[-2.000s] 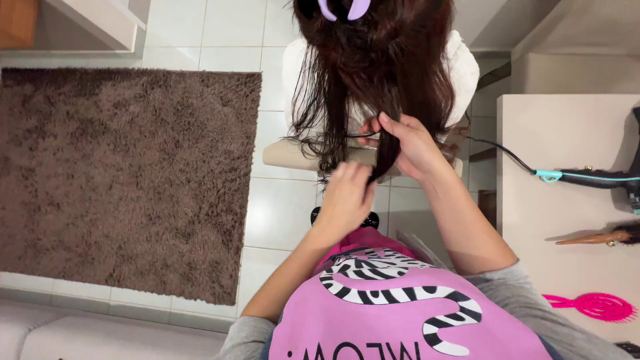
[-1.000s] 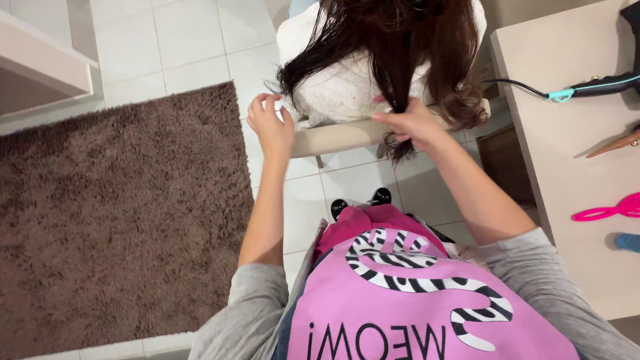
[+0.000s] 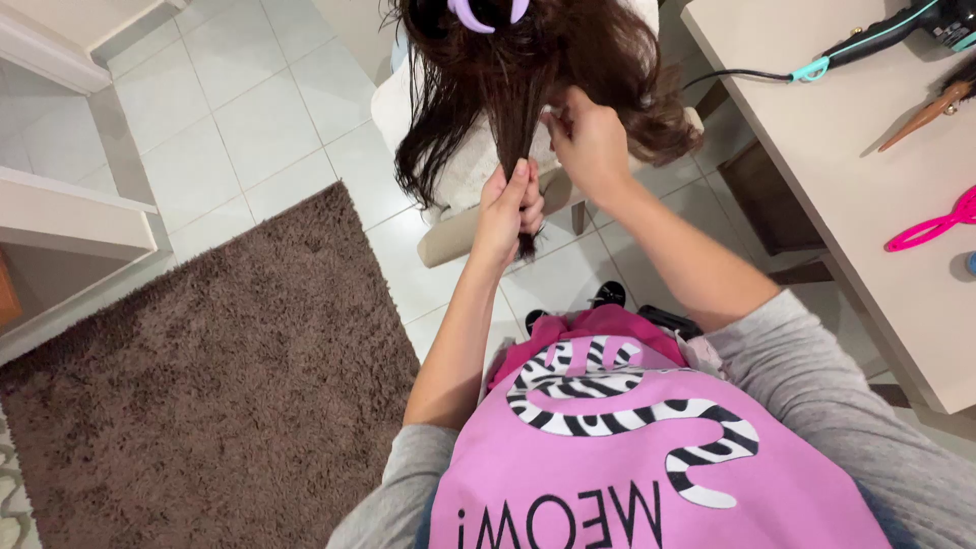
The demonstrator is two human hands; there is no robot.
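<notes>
A person with long dark brown hair sits on a chair in front of me, a white towel (image 3: 465,164) around the shoulders and a lilac hair claw clip (image 3: 471,17) on top of the head. My left hand (image 3: 512,210) is closed around a straight hair section (image 3: 517,114), whose ends stick out below the fist. Just right of that section is my right hand (image 3: 591,141), its fingers bent near the hair; whether they pinch some strands cannot be told. Wavy lengths hang on both sides, darker and wet-looking on the left.
On the beige table (image 3: 823,137) at right lie a corded black and teal hair dryer (image 3: 869,42), a wooden-handled brush (image 3: 926,114) and a pink hairbrush (image 3: 934,225). The chair back (image 3: 450,238) stands between me and the person. A brown shaggy rug (image 3: 221,381) covers floor at left.
My left hand, apart from the hair at the chair back's left a second ago, now grips the hair section. My right hand has left the section's lower part and is beside it. The view has shifted.
</notes>
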